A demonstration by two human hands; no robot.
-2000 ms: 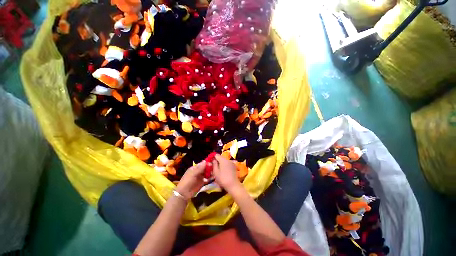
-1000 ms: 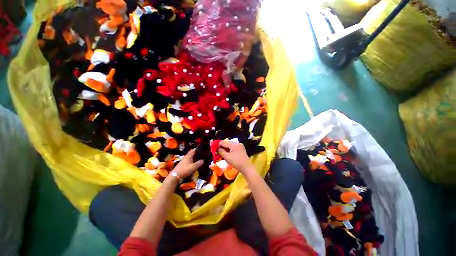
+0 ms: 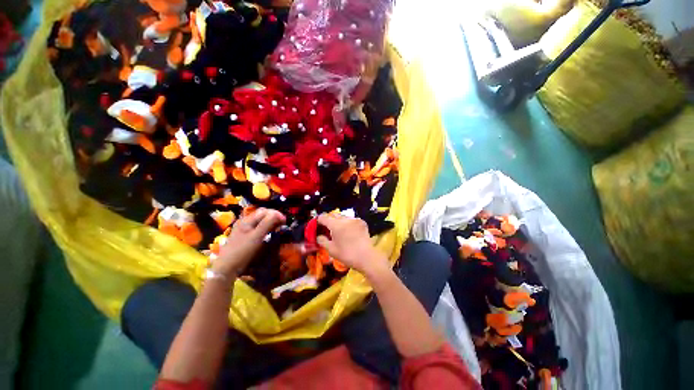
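Note:
My right hand (image 3: 346, 238) pinches a red accessory (image 3: 311, 232) over the near part of the open yellow sack (image 3: 125, 255). My left hand (image 3: 245, 238) is raised to its left, with thumb and fingertips close together near a small red spot; whether it grips part of a toy is unclear. A blurred plush penguin (image 3: 295, 260) with orange parts hangs between and below the hands. A heap of red accessories with white dots (image 3: 293, 164) lies on the black plush pile beyond the hands.
A clear bag of red accessories (image 3: 331, 46) lies on the pile. A white woven sack (image 3: 586, 293) with toys stands at right. Yellow sacks (image 3: 643, 198) and a hand truck (image 3: 511, 76) are at upper right. A pale sack (image 3: 19, 251) is at left.
The hands have moved apart from their joined position two seconds ago. My left hand has moved up and left since one second ago. The view has shifted, so the sacks sit further left.

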